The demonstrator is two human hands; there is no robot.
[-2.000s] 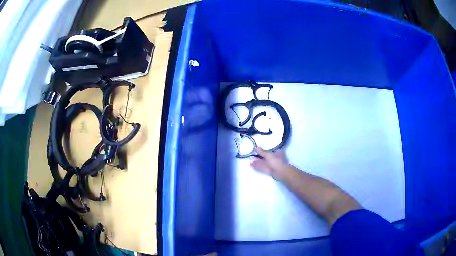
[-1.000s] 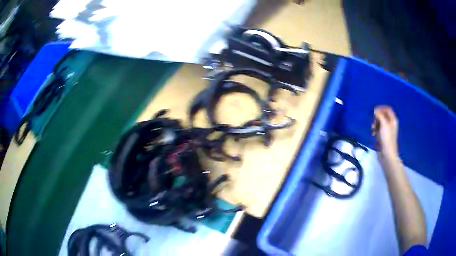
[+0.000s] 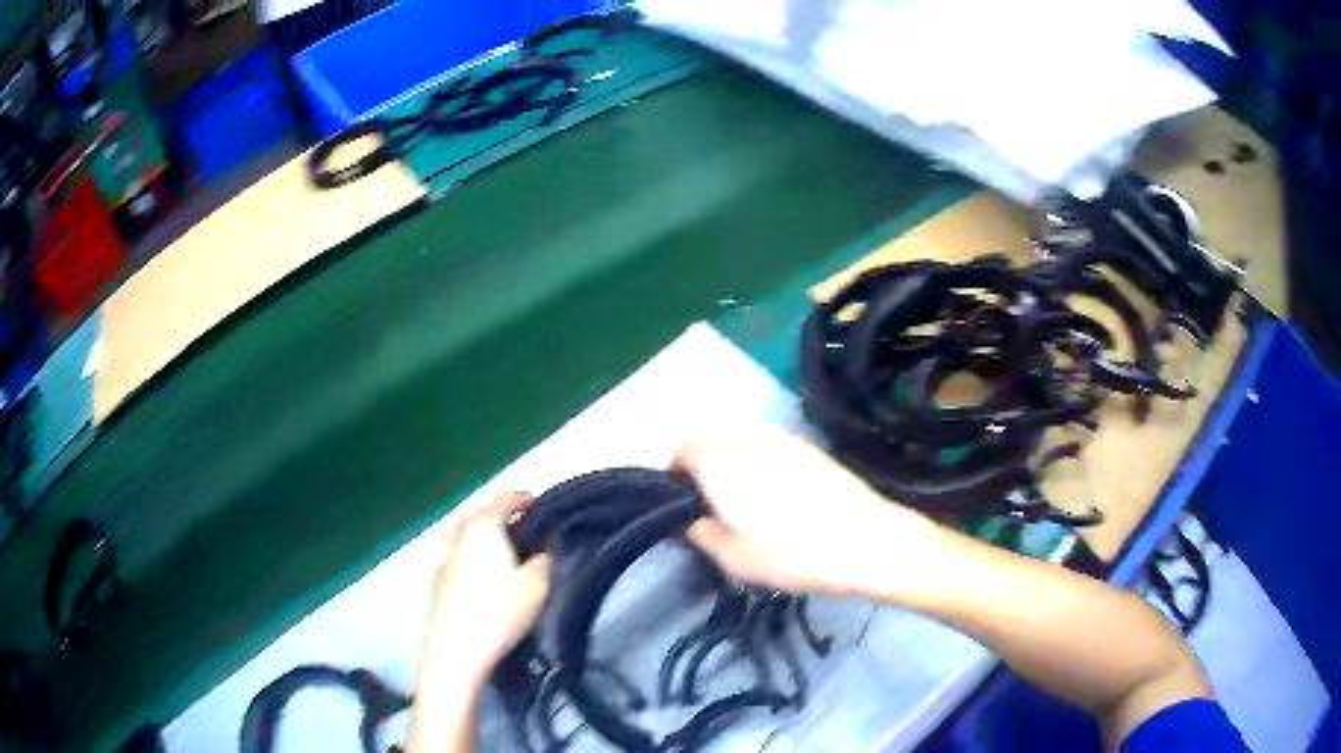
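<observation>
Several black headbands (image 3: 610,515) lie bunched together on the white sheet (image 3: 691,383) in front of me, their thin yokes spread toward the lower edge. My left hand (image 3: 478,596) grips the bunch at its left side. My right hand (image 3: 735,515) grips the top right of the same bunch. Motion blur hides the fingertips and the exact number of headbands held. Another headband (image 3: 302,691) lies on the sheet left of my left hand.
A headband pile (image 3: 956,383) lies on cardboard at right, beside the tape dispenser (image 3: 1162,243). The blue bin (image 3: 1309,427) with headbands inside is at far right. A green conveyor (image 3: 441,338) crosses behind the sheet. More headbands (image 3: 508,96) lie across the line.
The view has swung left from the bin to the bench. My right hand has left the bin and holds the headband bunch. My left hand has come into view, also on the bunch.
</observation>
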